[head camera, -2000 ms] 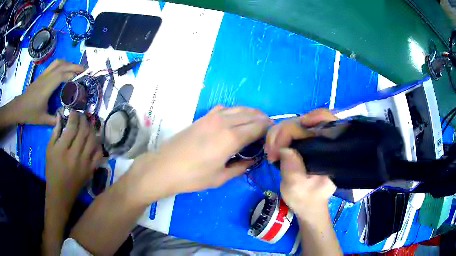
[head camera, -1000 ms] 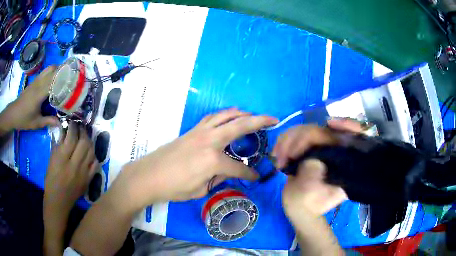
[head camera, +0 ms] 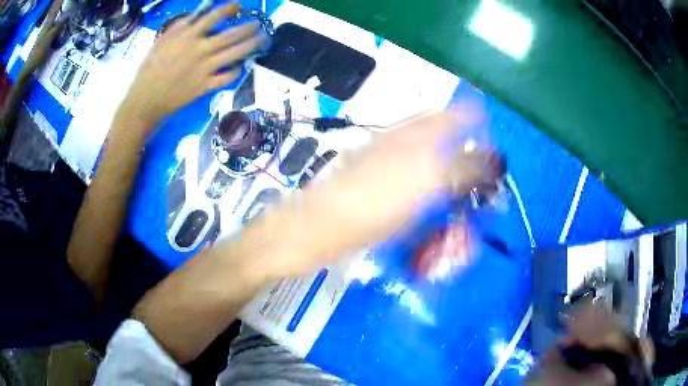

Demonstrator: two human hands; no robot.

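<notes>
My left hand, strongly blurred, reaches across the sheet and holds the ring board assembly at its fingertips. A white cable trails from the assembly. The banded round part, a red and white blur, is just below my left hand; whether it hangs or rests cannot be told. My right hand, low at the right and partly cut off, is closed around the black electric screwdriver in front of the screw feeder. The bit tip is too blurred to make out.
A coworker's hand is at the upper left. A similar unit with a dark tube and a small black connector lie on the printed sheet. More units are piled far left. A green surface curves along the back.
The view has shifted right. My hands have separated: the screwdriver has moved away to the feeder, and my left hand has moved up with the assembly. The coworker's hands have left their unit.
</notes>
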